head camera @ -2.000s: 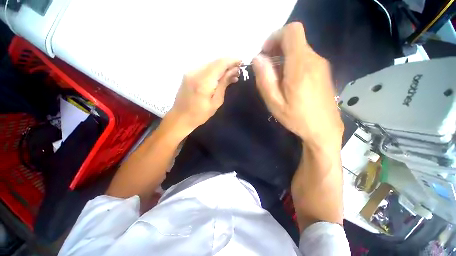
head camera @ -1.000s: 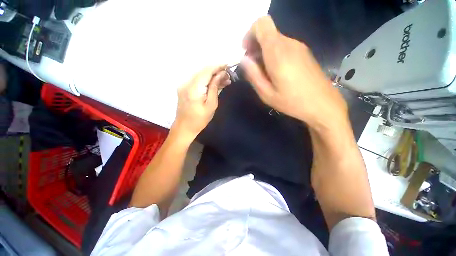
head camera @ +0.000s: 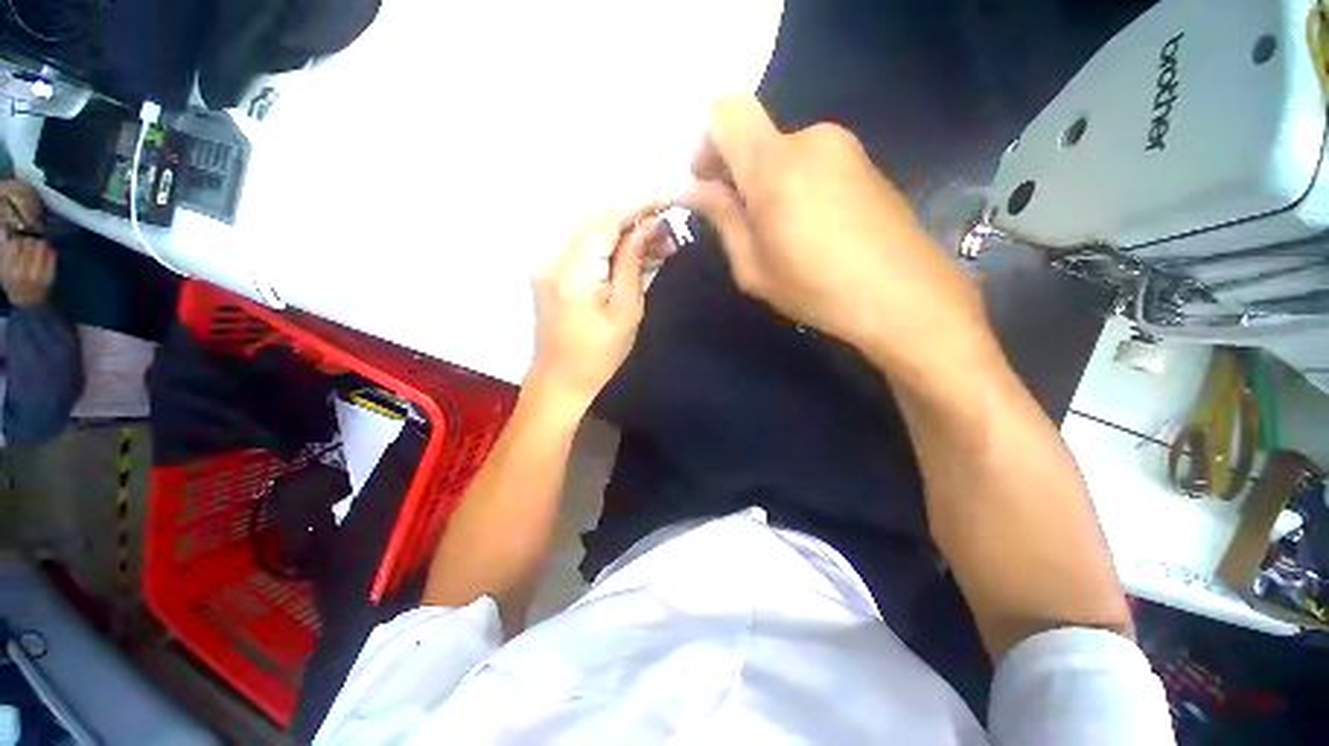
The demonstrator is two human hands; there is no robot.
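My left hand pinches a small silvery metal part between thumb and fingers, above the edge where the white table meets black fabric. My right hand is bent over it, thumb and fingers drawn together at the part's upper side. Whether the right fingers hold a tiny piece or the part itself is too small to tell. Black fabric lies under my hands and down to my lap.
The brother sewing head is at the right, with yellow-looped scissors and a parts box below it. A red basket stands at the lower left. A black unit with a white cable and another person's hands are at the far left.
The view has shifted, showing more of the left side and the other person's hands. My right hand has moved slightly closer over the part. My left hand still pinches it.
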